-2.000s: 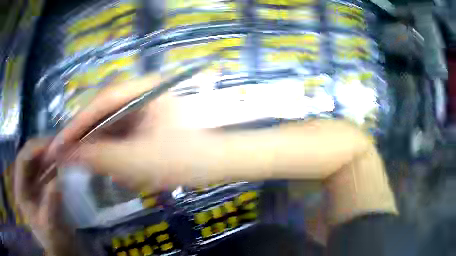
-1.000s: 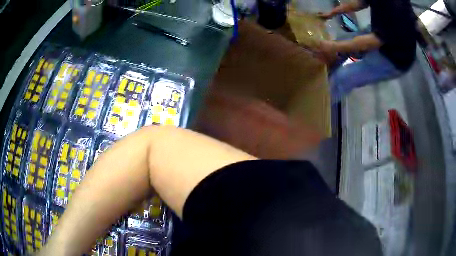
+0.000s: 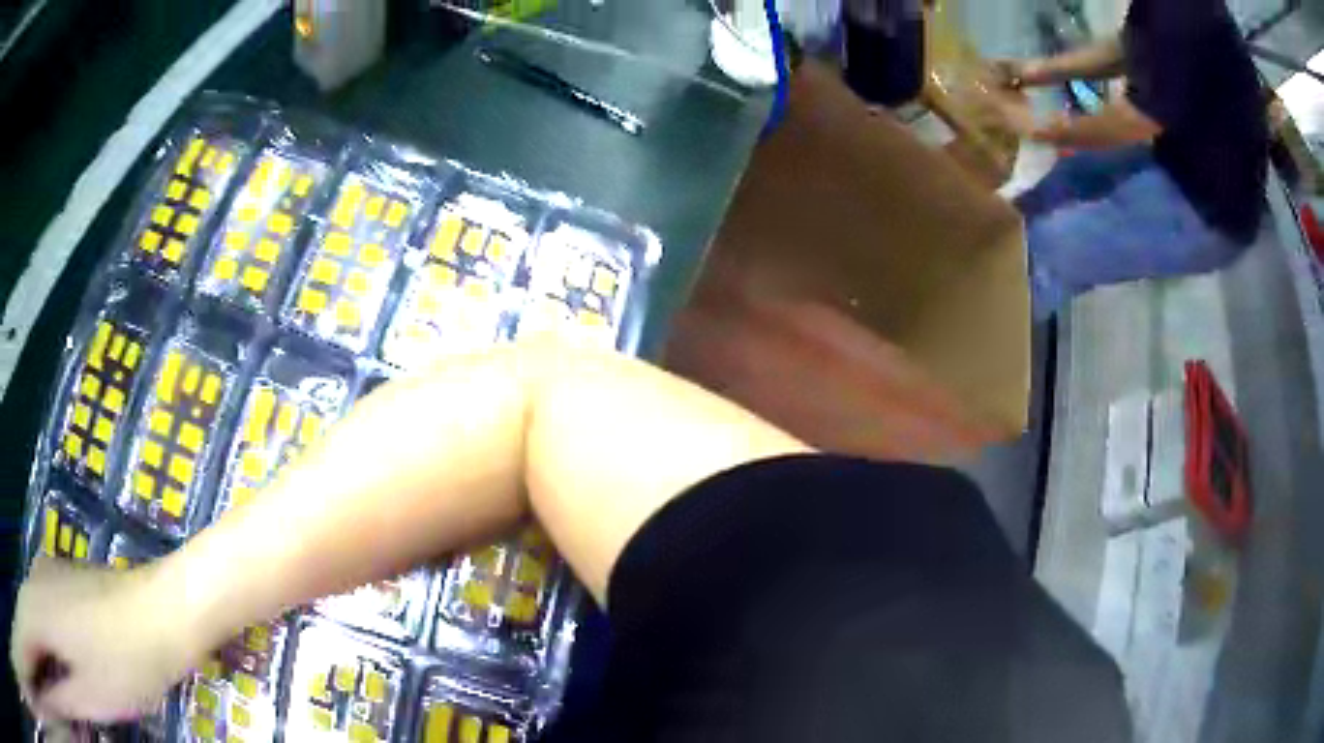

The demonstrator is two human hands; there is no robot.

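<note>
A large clear blister tray [image 3: 381, 163] lies on the dark green bench, one part with yellow pads [image 3: 331, 261] in each visible pocket. My bare right arm, in a short dark sleeve, reaches across the tray from the right. My right hand [image 3: 109, 639] is at the lower left, over the tray's near left part. Its fingers are curled; whether they hold something is hidden. My left hand is out of the picture.
Dark tweezers [image 3: 559, 90] lie on the mat behind the tray. A brown carton [image 3: 886, 261] stands right of the bench. A whitish bottle [image 3: 744, 44] and blue tube are near its corner. A seated person [image 3: 1194, 116] is beyond. A red item [image 3: 1217, 450] is far right.
The view has swung right from the blurred close view of the tray, where tweezers and a white sheet showed. Since one second ago, tray and carton have shifted right and my right hand has come into view.
</note>
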